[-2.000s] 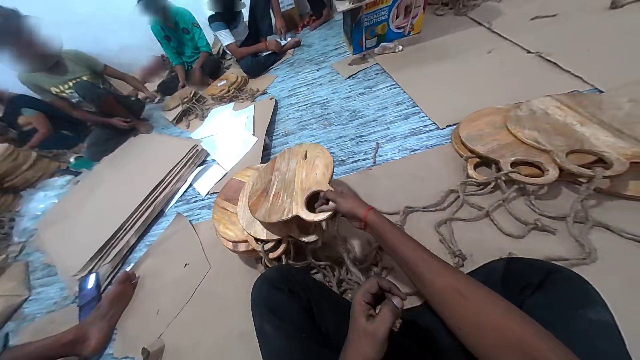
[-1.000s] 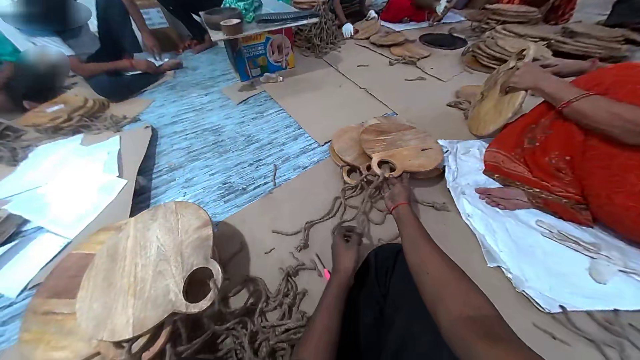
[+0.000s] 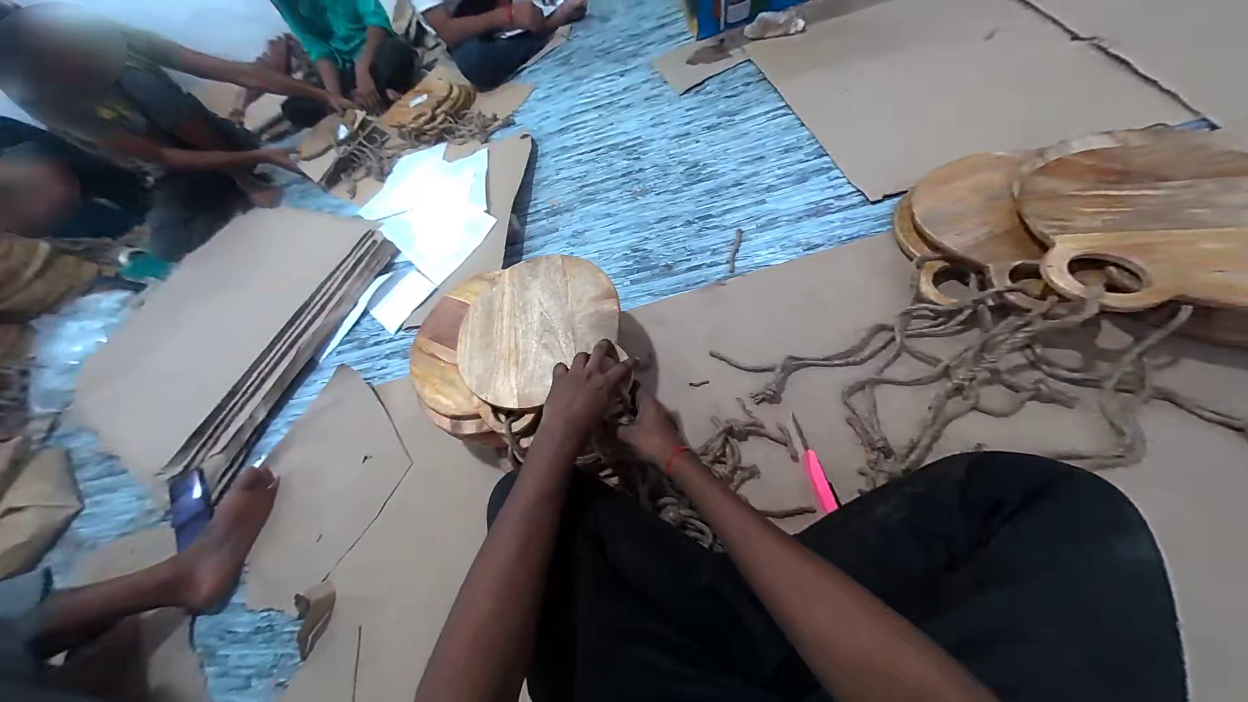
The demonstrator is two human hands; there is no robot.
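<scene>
A round wooden board (image 3: 536, 327) lies on top of a stack of wooden boards (image 3: 444, 366) in front of my lap. My left hand (image 3: 590, 390) grips this top board at its handle end, with the fingers over the edge. Close against it, my right hand (image 3: 648, 424), with a red thread at the wrist, has its fingers curled at the same handle end; what it pinches there is hidden. Brown rope lengths (image 3: 726, 453) lie tangled below and beside the hands. A pink-handled pointed tool (image 3: 817, 478) rests on the cardboard to the right.
More wooden boards with ring handles (image 3: 1092, 273) and knotted ropes (image 3: 960, 380) lie at the right. Stacked cardboard sheets (image 3: 234, 331) and white papers (image 3: 429, 210) are to the left. Seated people, a bare foot (image 3: 229, 541) and a phone (image 3: 190, 502) are at the left.
The view has swung right and back left. My right hand, earlier at the boards on the right, is now beside my left hand at the left stack's top board.
</scene>
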